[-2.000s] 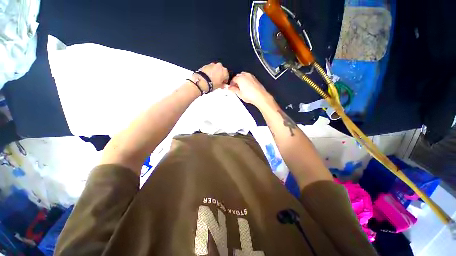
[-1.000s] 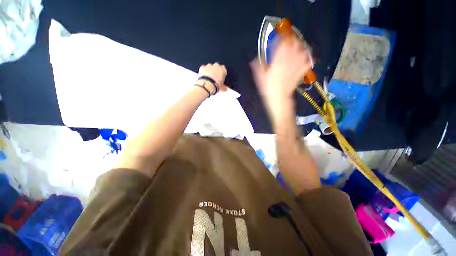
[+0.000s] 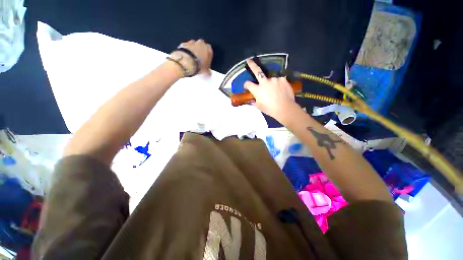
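Observation:
A white fabric panel [image 3: 109, 76] lies on the black table cover, its near edge reaching my shirt. My left hand [image 3: 198, 55] rests on the panel's far edge with fingers curled; whether it pinches the fabric is hidden. My right hand [image 3: 274, 94] holds the steam iron [image 3: 236, 81] by its orange-brown handle. The iron's pointed tip faces left and lies at the panel's right edge. Part of the soleplate is on the black cover.
The yellow hose [image 3: 401, 133] runs right from the iron. The blue iron rest [image 3: 383, 48] is at upper right, with a paper roll [image 3: 346, 118] nearer me. A crumpled white pile [image 3: 11, 35] is at upper left. Pink fabric [image 3: 322, 198] lies low right.
My right hand has gripped the iron, turned it and brought it left and nearer to the panel. My left hand has moved left and farther along the panel's edge.

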